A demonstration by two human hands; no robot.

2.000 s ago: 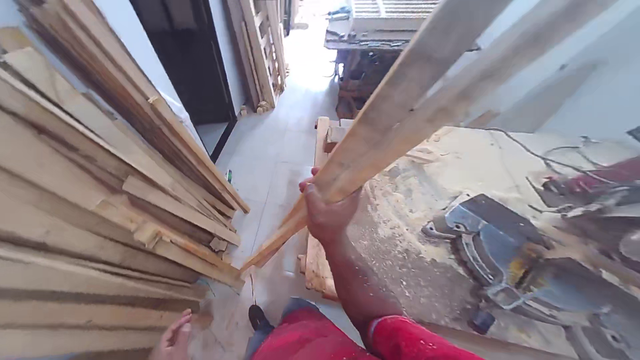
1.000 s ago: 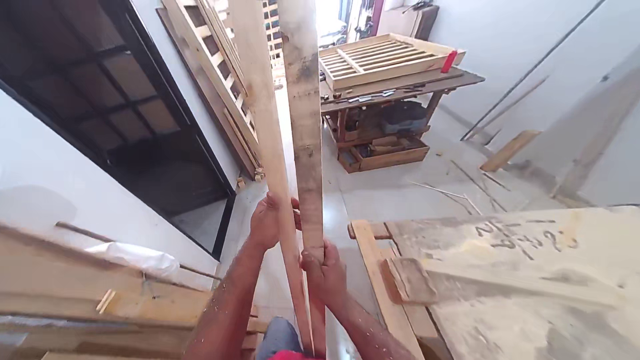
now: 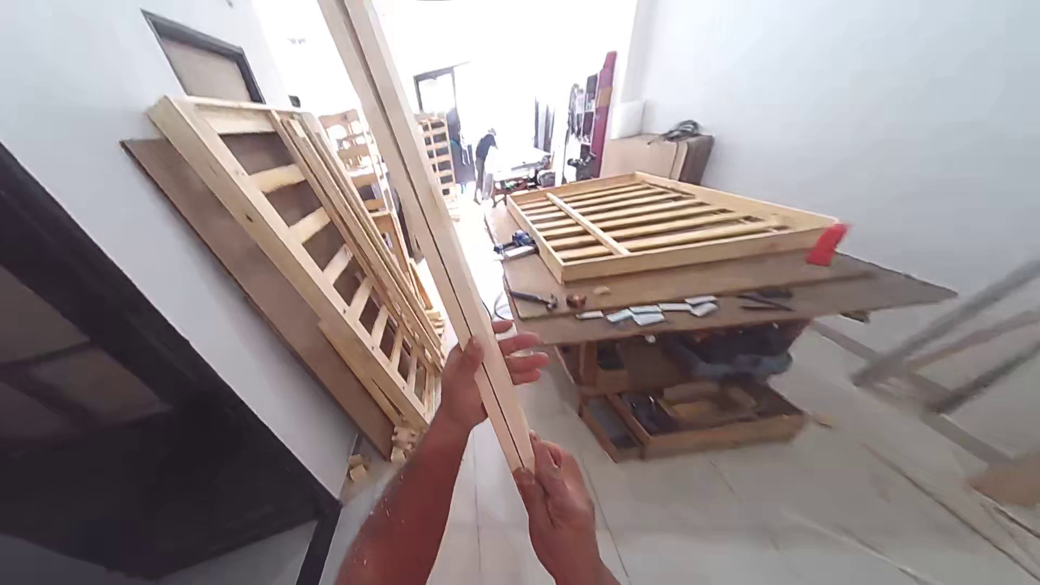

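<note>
Two long, narrow wooden boards (image 3: 443, 244) lie side by side against each other, with a thin dark gap between them. They slant from the top of the view down to my hands. My left hand (image 3: 471, 382) supports them partway up, its thumb on the near side and its fingers spread past the right edge. Lower down, my right hand (image 3: 556, 496) grips their bottom ends. The upper ends run out of view.
A workbench (image 3: 536, 325) on the right carries a slatted wooden frame (image 3: 699, 253), a hammer (image 3: 534, 300) and several small pale pieces. Another slatted frame (image 3: 268, 219) leans on the left wall near a dark door frame (image 3: 203, 390). Far back, a person (image 3: 485, 158) stands near a table.
The view has swung up toward the workbench and the far room. My left hand, low and off the wood two seconds ago, now supports the boards along with my right hand.
</note>
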